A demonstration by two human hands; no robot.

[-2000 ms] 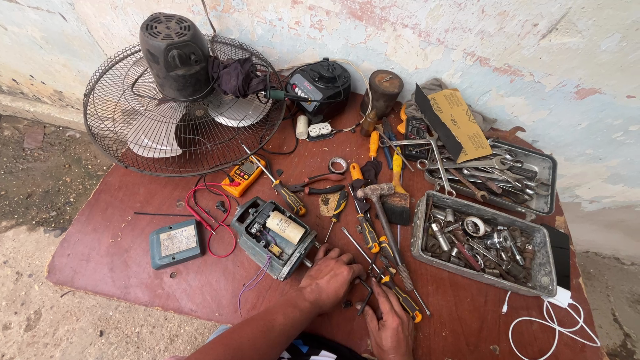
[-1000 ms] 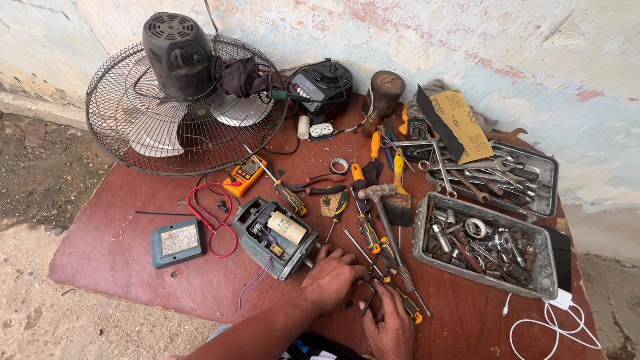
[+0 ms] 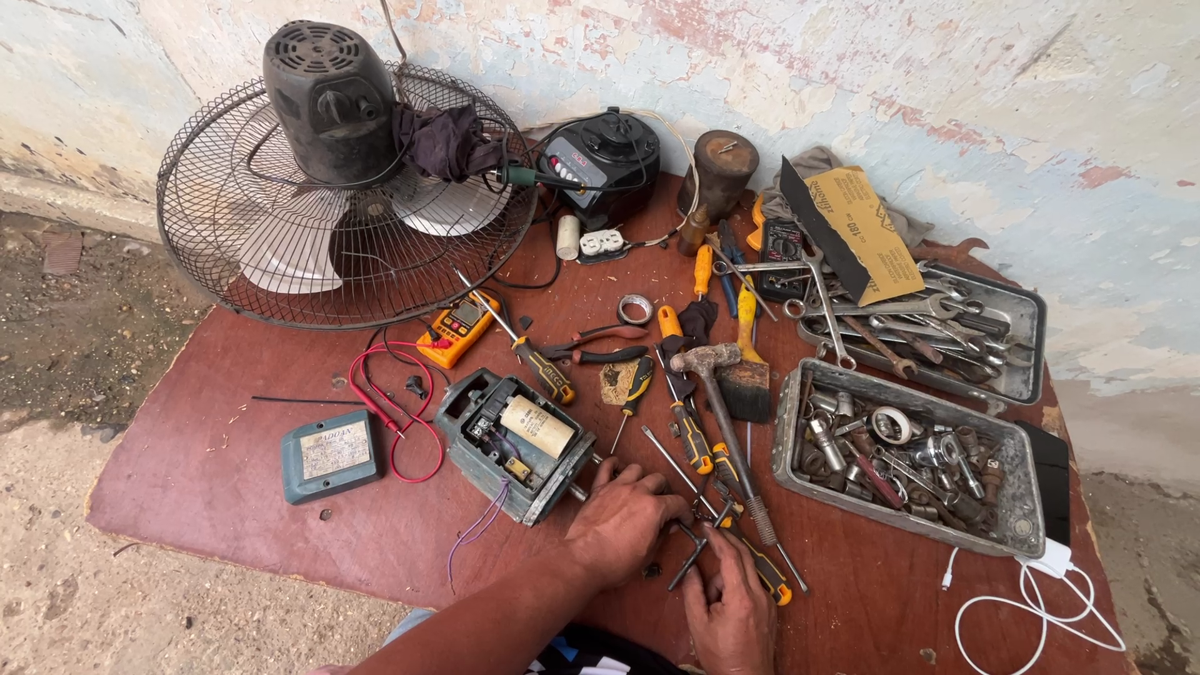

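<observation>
My left hand (image 3: 626, 520) lies beside the shaft end of a grey-green electric motor (image 3: 516, 450), its fingers bent over the red tabletop; what is under them is hidden. The motor's open terminal housing shows a cream capacitor (image 3: 537, 427) and purple wires (image 3: 480, 530). Near the table's front edge, my right hand (image 3: 731, 600) holds a small dark metal T-shaped tool (image 3: 692, 555) between thumb and fingers. Several screwdrivers and a claw hammer (image 3: 727, 412) lie just beyond my hands. The motor's cover (image 3: 330, 455) rests to the left.
A caged fan head (image 3: 347, 197) stands at back left, near a yellow multimeter (image 3: 459, 328) with red leads. At right are a metal tray of sockets (image 3: 905, 459), a tray of wrenches (image 3: 1017, 328) and a white cable (image 3: 1022, 600). Pliers (image 3: 600, 345) and a paintbrush (image 3: 747, 384) lie centrally.
</observation>
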